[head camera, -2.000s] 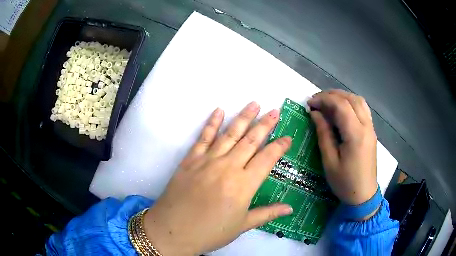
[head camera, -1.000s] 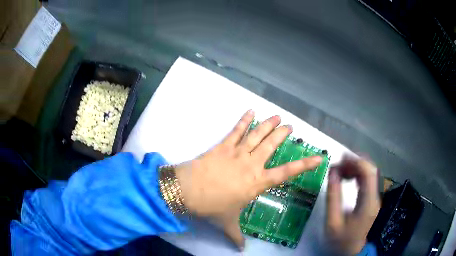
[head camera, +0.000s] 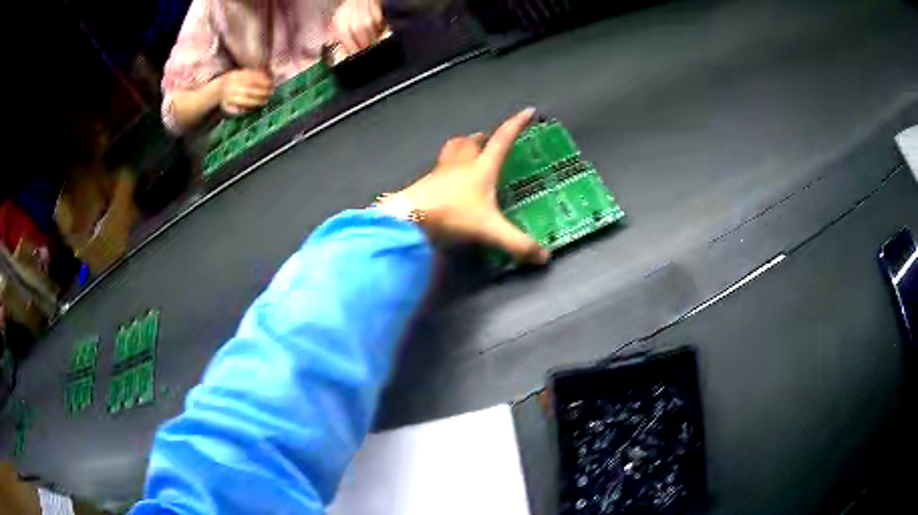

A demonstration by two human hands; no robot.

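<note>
A green circuit board panel is out on the dark conveyor belt, with small dark round parts along its edges and a dark band across its middle. My left hand reaches over it from the left, thumb on the near edge and fingers at the far edge, gripping its left part. Whether the panel lies flat on the belt or is slightly raised, I cannot tell. My right hand is not in view. The white work mat shows at the bottom, cut off by the frame.
The black component bin with small dark parts stands at the lower right. More green panels lie on the belt at left. Across it, another person's hands are at a green panel. A dark slim rectangle lies far right.
The view has swung right and up to the belt. The panel has moved from the white mat onto or over the belt with my left hand. My right hand and the spacer bin have left the view.
</note>
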